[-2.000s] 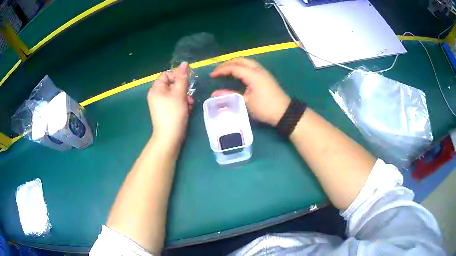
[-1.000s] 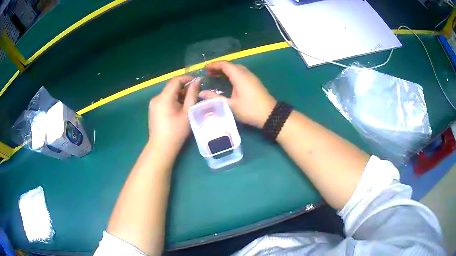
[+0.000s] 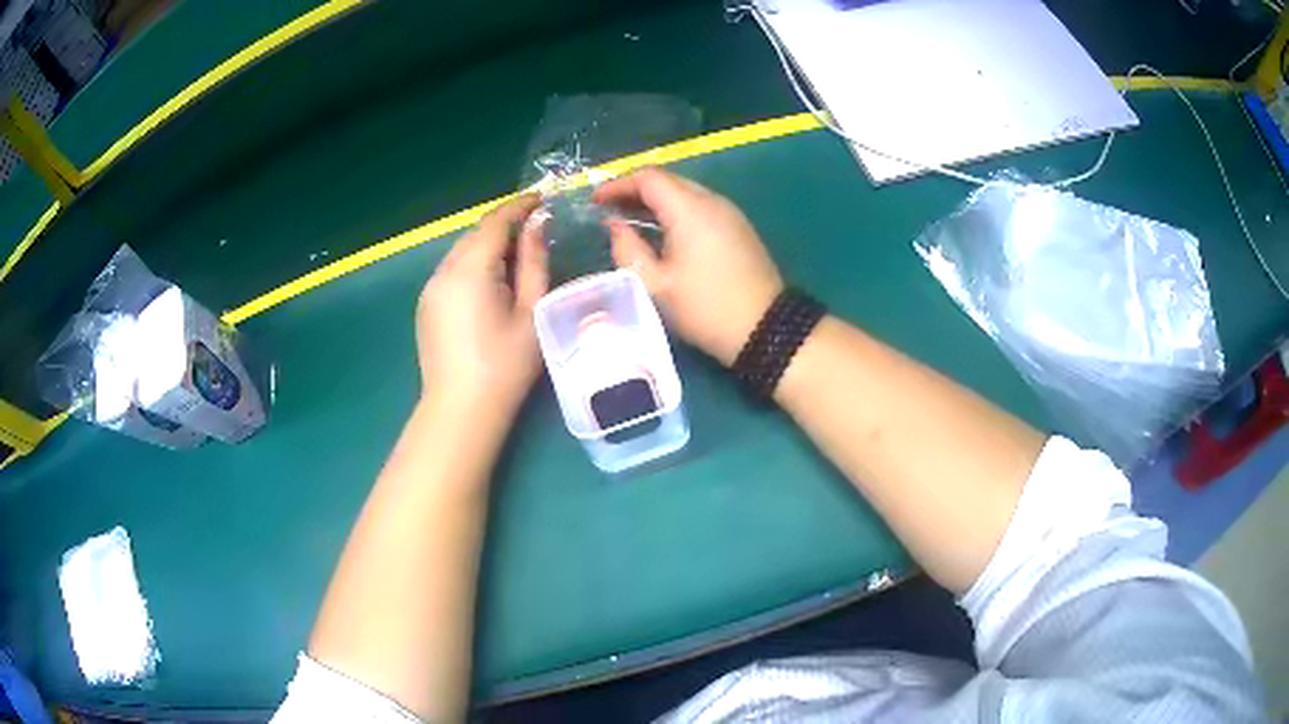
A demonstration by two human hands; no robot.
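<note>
A clear plastic tub with pink-white contents and a dark block at its near end stands on the green bench in front of me. Just beyond it, a thin clear poly bag is held between my two hands, its film spreading over the yellow line. My left hand pinches the bag's left side with thumb and fingers. My right hand holds its right side, with thumb and index finger near the bag's mouth. The tub sits between my wrists. The exact bag edges are hard to see.
Bagged white packs stand at the left. A white flat stack lies near left. A stack of empty poly bags lies at right, beside a red object. A white board with a cable is at the upper right.
My hands have come together on the bag, and its mouth looks spread wider between them. The tub appears slightly further left than two seconds ago.
</note>
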